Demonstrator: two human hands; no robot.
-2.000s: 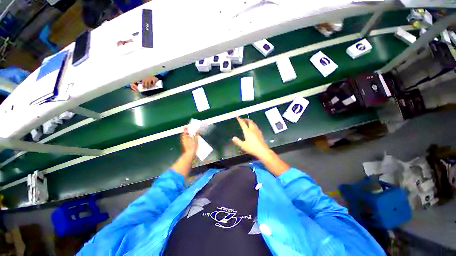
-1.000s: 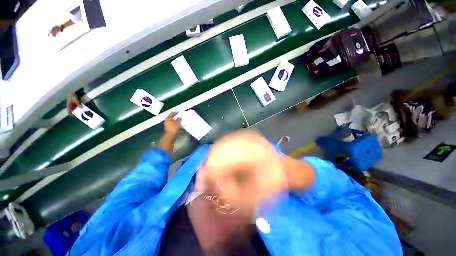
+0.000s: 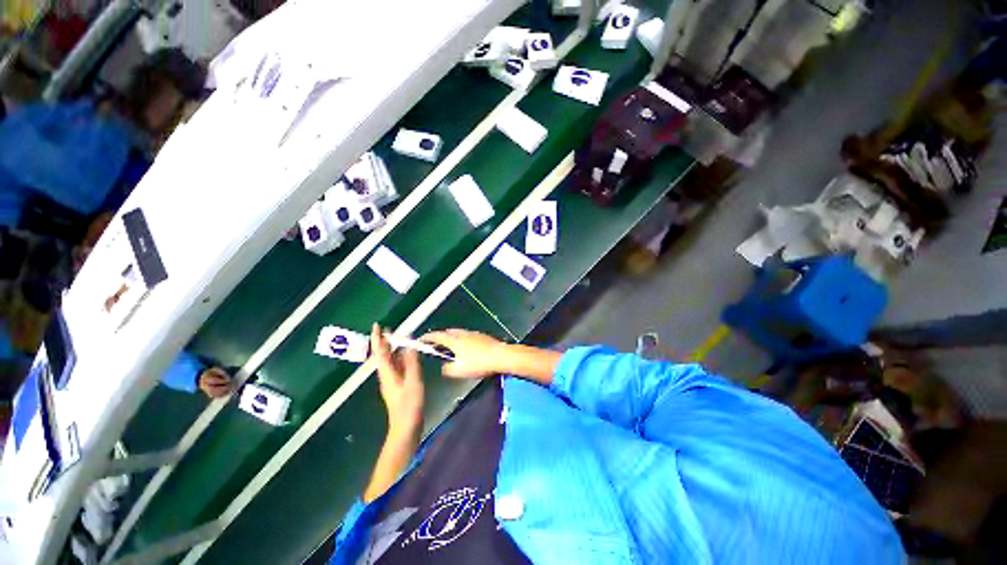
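Observation:
My left hand (image 3: 400, 381) and my right hand (image 3: 466, 353) hold a thin white box (image 3: 420, 347) between them, seen nearly edge-on above the rail of the green conveyor belt. The fingers hide its ends, and whether it is a filled box or a flat one I cannot tell. A printed white retail box (image 3: 339, 343) lies on the belt just beyond my left fingertips. Two retail boxes (image 3: 517, 267) lie on the side surface (image 3: 574, 245) beyond my right hand.
More white boxes (image 3: 392, 269) lie along the belt, with a pile (image 3: 348, 204) past the far rail. Another person's hand (image 3: 215, 383) is near a box at left. A maroon case (image 3: 632, 135) sits at the side surface's far end. A blue stool (image 3: 812, 304) stands right.
My right hand has come down from close to the camera and now holds the white box along with my left hand. The view has turned, so the conveyor runs more steeply.

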